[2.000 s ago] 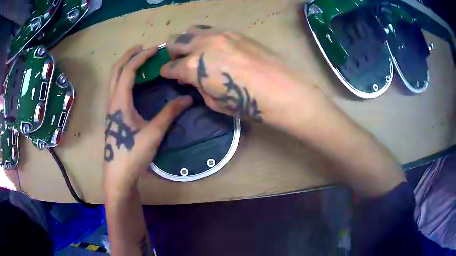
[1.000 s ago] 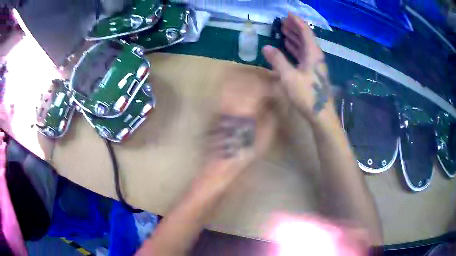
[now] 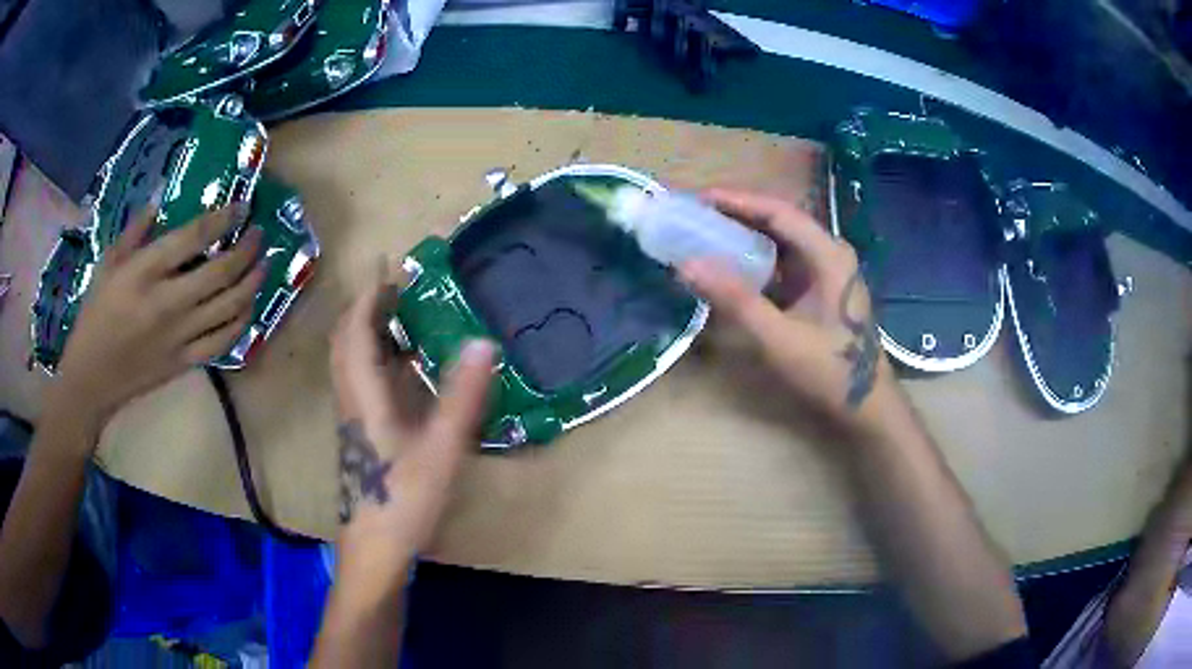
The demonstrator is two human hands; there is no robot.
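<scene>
A glossy green car body (image 3: 451, 320) lies open side up on the cardboard in front of me, its matte black recess with curved raised outlines showing. My left hand (image 3: 416, 392) holds its green end at the lower left, thumb on top and fingers around the outer side. My right hand (image 3: 804, 301) grips a translucent white glue bottle (image 3: 699, 238), tilted so its pointed tip is over the far part of the recess. Whether the tip touches the body cannot be told.
Another person's hand (image 3: 170, 301) rests on the green bodies (image 3: 209, 170) piled at left. Two bodies (image 3: 931, 242) lie at right. Black parts (image 3: 686, 39) sit behind the cardboard. A black cable (image 3: 242, 451) crosses the left front edge. Another arm (image 3: 1157, 575) shows at lower right.
A body now lies in the middle, with my left hand on it. My right hand has taken the bottle that stood behind the cardboard. Another person's hand has come onto the left pile.
</scene>
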